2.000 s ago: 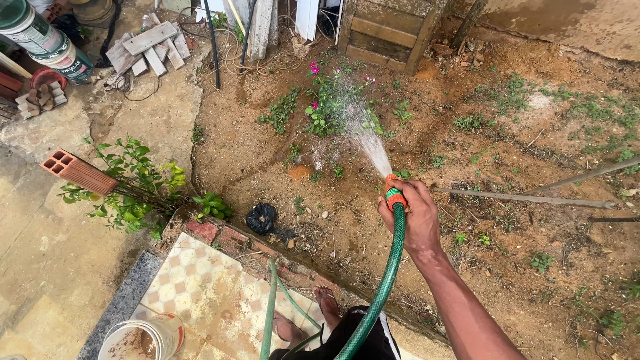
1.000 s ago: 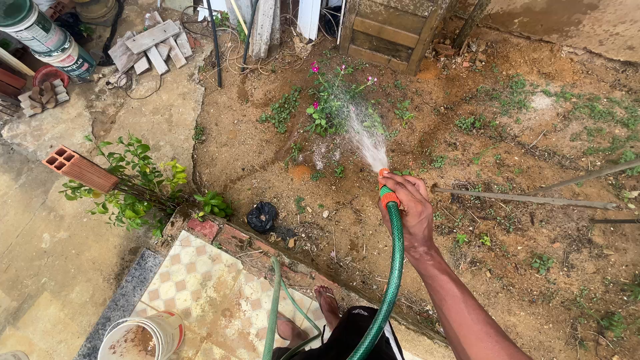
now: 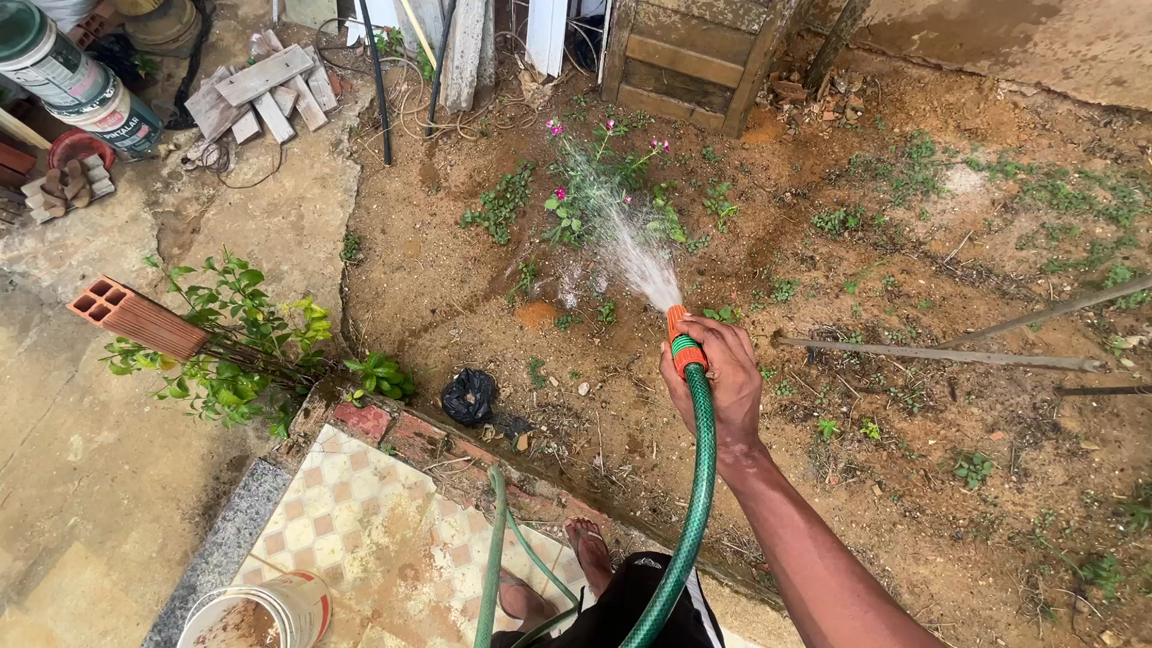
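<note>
My right hand [image 3: 720,373] grips the orange and green spray nozzle [image 3: 686,340] at the end of a green garden hose [image 3: 691,504]. A fan of water [image 3: 634,247] leaves the nozzle up and to the left and falls on a flowering plant [image 3: 598,184] with pink blooms. From the nozzle the hose runs down past my black shorts and out of the bottom edge. A paler length of hose [image 3: 493,549] loops over the tiles beside my feet. My left hand is out of view.
A brick border [image 3: 418,436] divides the tiled step [image 3: 360,513] from the soil. A white bucket [image 3: 301,603] stands lower left. A hollow clay brick [image 3: 139,317] sits over a leafy shrub [image 3: 243,360]. Wooden poles [image 3: 945,354] lie at right; a wooden door panel [image 3: 693,58] stands behind.
My right hand has shifted slightly from its place two seconds ago, with the nozzle still in its grip. Water sprays over the same flowering plant throughout.
</note>
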